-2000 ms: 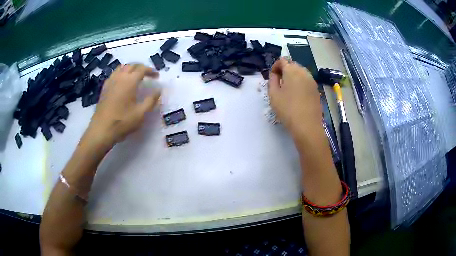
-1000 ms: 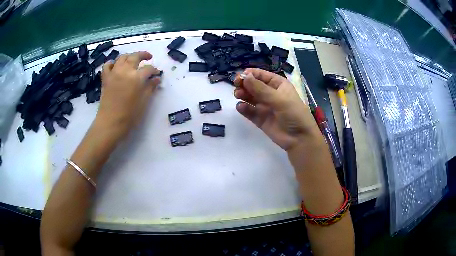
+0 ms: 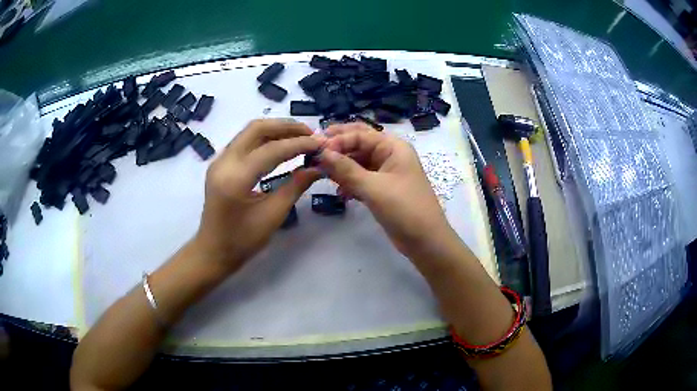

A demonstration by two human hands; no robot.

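Note:
My left hand (image 3: 256,183) holds a small black plastic housing (image 3: 312,158) between thumb and fingers, above the middle of the white sheet (image 3: 290,298). My right hand (image 3: 378,176) meets it there, its fingertips pinched at the housing's end. A tiny pale spot shows between the fingertips; whether it is an insert cannot be told. One housing (image 3: 328,203) lies on the sheet just below the hands. Others beside it are partly hidden by my left hand. Tiny white-silver inserts (image 3: 443,174) lie scattered right of my right hand.
Black housings are heaped at the left (image 3: 99,141) and upper centre (image 3: 359,85). A red-handled screwdriver (image 3: 498,191) and a hammer (image 3: 536,229) lie at the right, beside clear blister trays (image 3: 604,168). A crumpled clear bag (image 3: 15,145) is at the left edge.
My left hand has moved from the left pile to the centre with a housing. My right hand went from the insert scatter to meet it. Both hands now cover some laid-out housings.

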